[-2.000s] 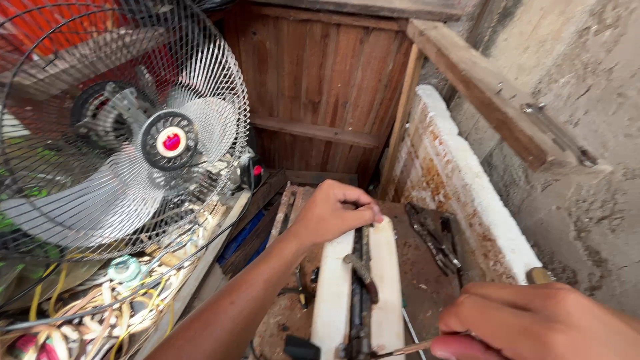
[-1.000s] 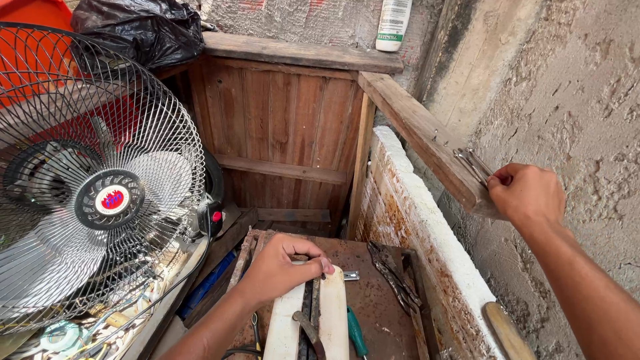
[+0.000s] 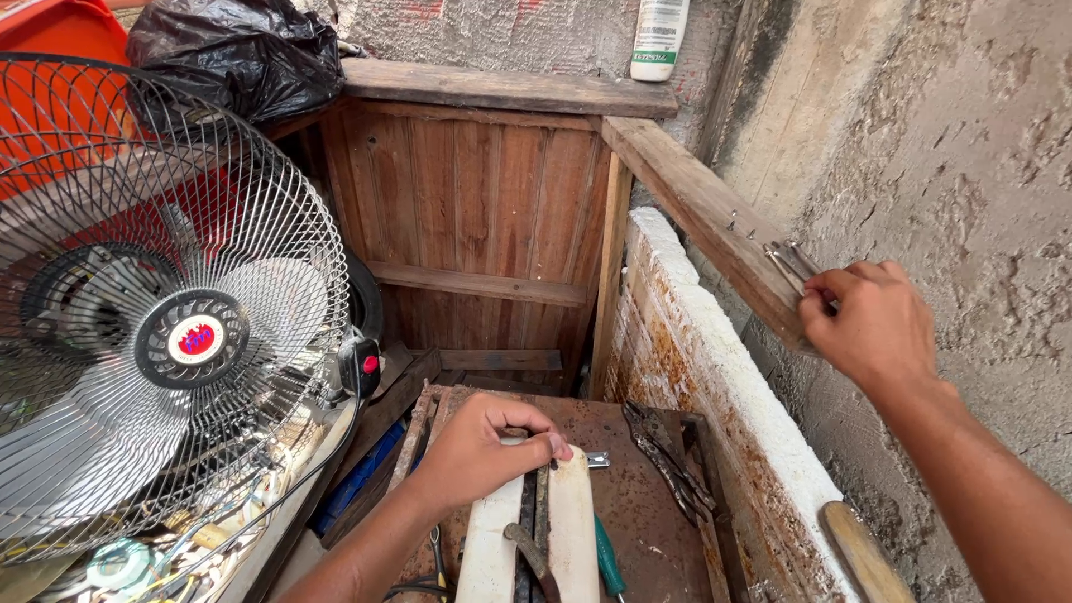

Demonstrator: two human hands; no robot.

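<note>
My left hand (image 3: 494,456) is at the far end of two pale, board-like jaws (image 3: 572,528) with dark metal between them, its thumb and fingertips pinched together over the right one. Whether a small thing is between those fingertips cannot be told. A curved metal handle (image 3: 532,557) lies across the jaws. Up at the right, my right hand (image 3: 871,318) has its fingers on slim metal tools (image 3: 787,261) lying on a wooden beam; its grip is partly hidden. Small screws (image 3: 732,219) stand on the beam. A green-handled screwdriver (image 3: 609,557) lies right of the jaws.
Rusty pliers (image 3: 666,461) lie on the brown worktop (image 3: 645,532). A caged electric fan (image 3: 197,335) fills the left side above tangled scraps. White foam board (image 3: 737,377) runs along the right, with a wooden handle (image 3: 863,553) near it. A bottle (image 3: 660,38) and black plastic bag (image 3: 239,59) are behind.
Two seconds ago my right hand was low at the near end of the jaws with a thin tool; now it is up at the beam. My left hand stays at the far end. The view has shifted.
</note>
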